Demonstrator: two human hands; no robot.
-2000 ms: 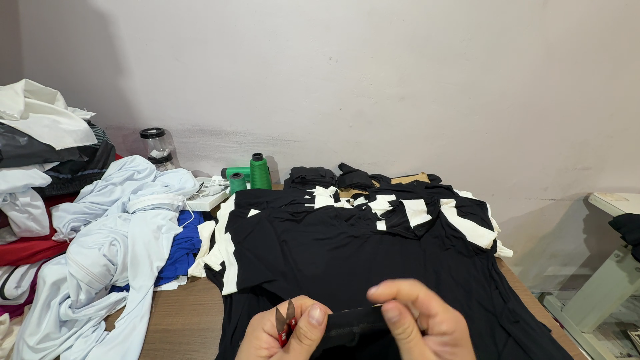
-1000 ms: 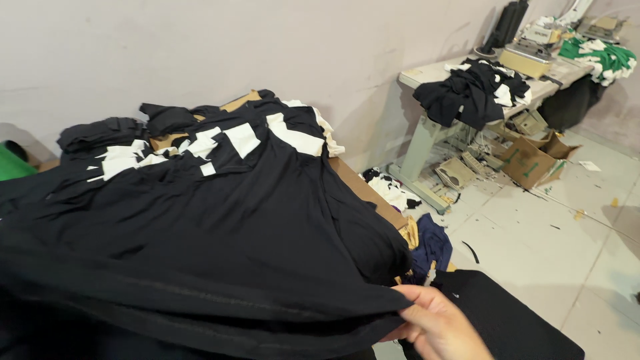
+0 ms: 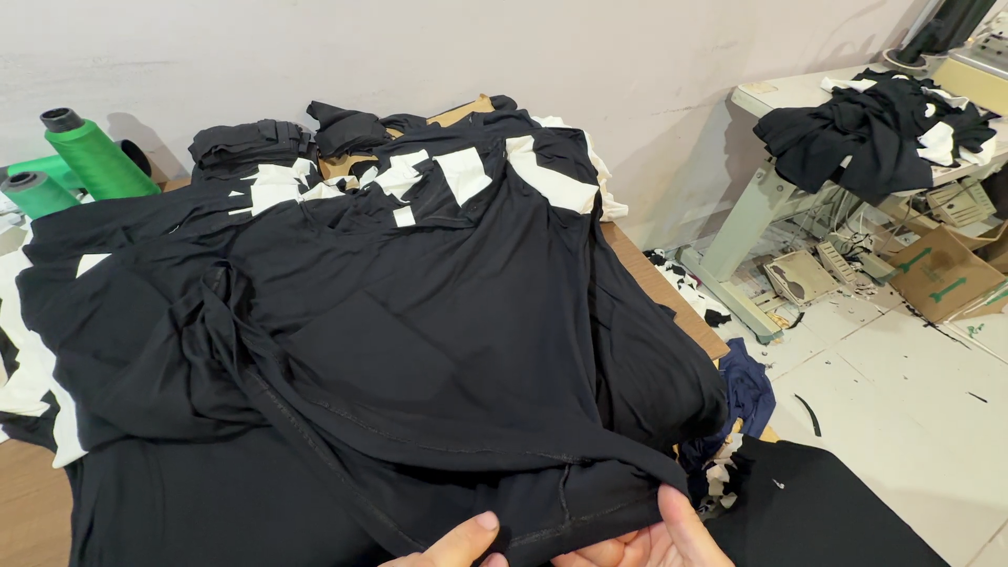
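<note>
A black garment (image 3: 441,315) with white patches at its top edge lies spread on top of a heap of black cloth. Its stitched hem is lifted near the bottom of the view. My right hand (image 3: 650,539) pinches the hem's right corner, thumb above and fingers below. My left hand (image 3: 457,543), partly cut off by the bottom edge, grips the hem a little further left, its thumb on the fabric. Between the hands a short seam meets the hem. The snips seen earlier are not visible.
Green thread cones (image 3: 102,157) stand at the back left by folded black cloth (image 3: 248,146). The wooden table edge (image 3: 669,303) runs down the right. Beyond are a machine table (image 3: 756,94) with black cloth, a cardboard box (image 3: 937,272) and floor scraps. A black surface (image 3: 819,504) is at lower right.
Two seconds ago my hands held a black piece and snips with red on them; now both are at the garment's hem. My left hand has come back into view. The view has swung right.
</note>
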